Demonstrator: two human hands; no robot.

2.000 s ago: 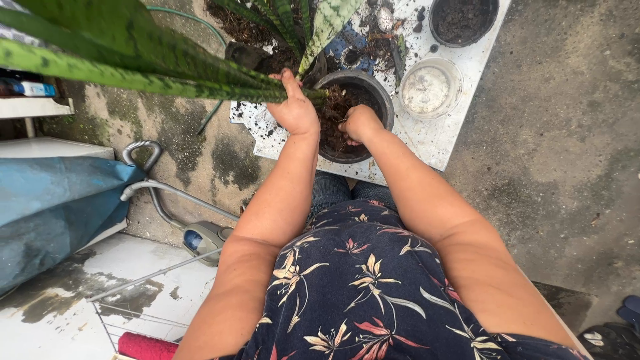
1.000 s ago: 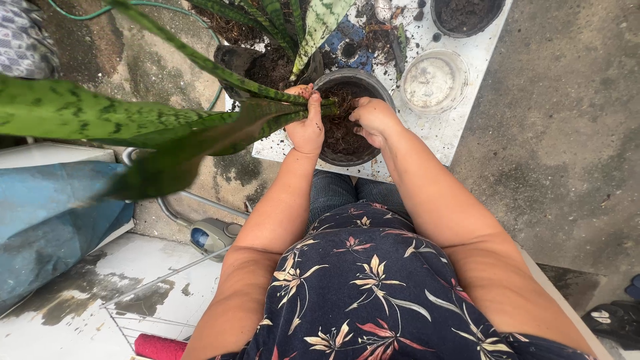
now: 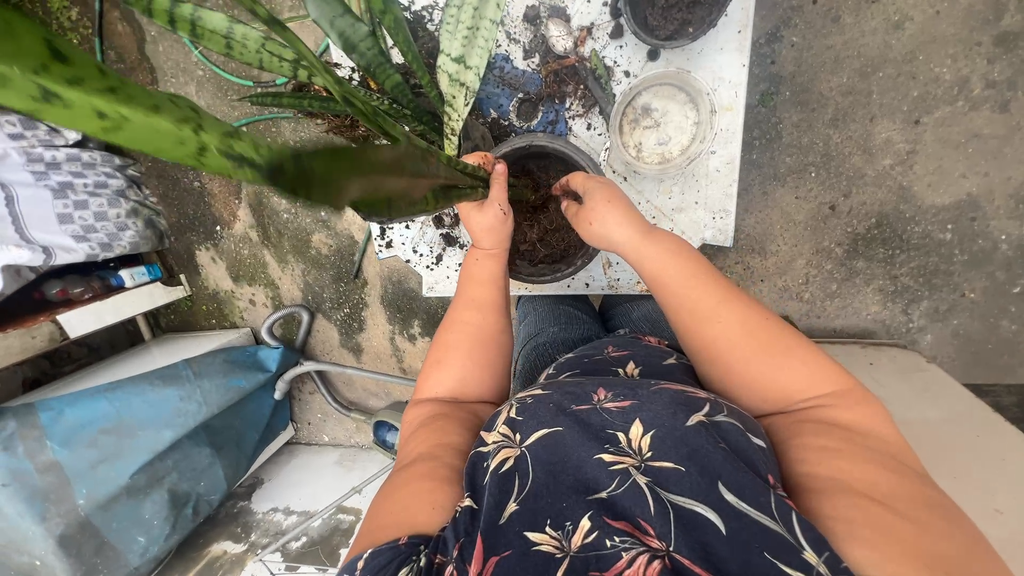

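Note:
My left hand (image 3: pixel 490 205) grips the base of a long-leaved snake plant (image 3: pixel 344 178) at the left rim of a dark round pot (image 3: pixel 566 274). The leaves lean far out to the left, and the plant's lower end reaches over the pot. Brown soil with fine roots (image 3: pixel 547 232) lies inside. My right hand (image 3: pixel 602 210) is over the pot's right side, fingers bent close to the soil near the plant's base; whether they pinch anything is not visible. More snake plant leaves (image 3: pixel 468 64) rise behind the pot.
A clear round plastic tub (image 3: pixel 664 122) and another pot of soil (image 3: pixel 676 18) stand on the white, soil-strewn board (image 3: pixel 716 200). A green hose (image 3: pixel 232 78) lies on the concrete. At the left are a blue cover (image 3: pixel 152 448) and a vacuum-like hose (image 3: pixel 308 372).
My right hand has drawn back a little from the plant's base since one second ago. The long leaves have shifted, and my left hand still holds the plant. The view has moved slightly.

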